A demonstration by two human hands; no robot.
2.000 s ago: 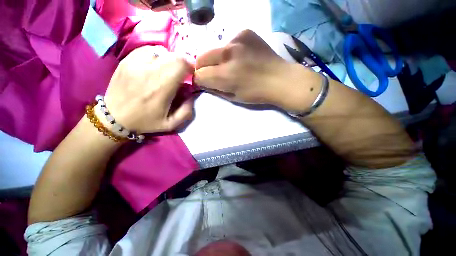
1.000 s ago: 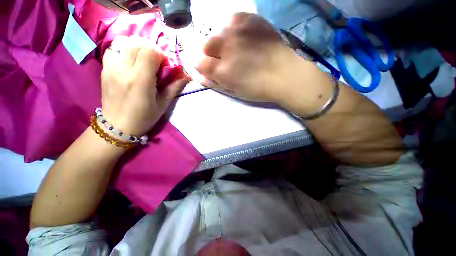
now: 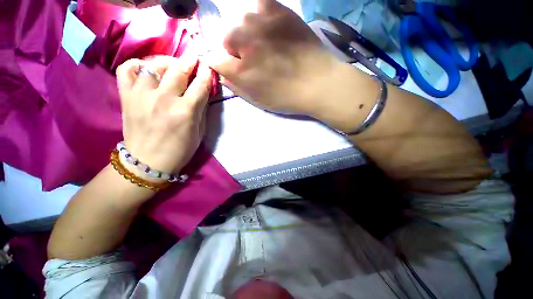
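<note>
Shiny magenta fabric (image 3: 82, 111) lies heaped at the left of the white table, with a corner hanging over the front edge under my left wrist. My left hand (image 3: 163, 105) pinches a narrow strip of it between thumb and fingers near the brightly lit sewing area. My right hand (image 3: 274, 64) is just right of it, fingers curled, its fingertips by the same strip; glare hides whether it grips the cloth. A dark round knob (image 3: 179, 7) of the sewing machine shows at the top edge. The needle is lost in glare.
Thread snips (image 3: 365, 54) lie right of my right hand, beside blue-handled scissors (image 3: 435, 52). Pale blue scraps (image 3: 350, 17) are bunched behind them. A pale blue piece (image 3: 78, 36) lies on the magenta heap. A measuring tape (image 3: 298, 172) runs along the table's front edge.
The knob sits higher and further left in view. My left hand has moved slightly down and its fingertips are now closer to my right hand. The snips show more fully.
</note>
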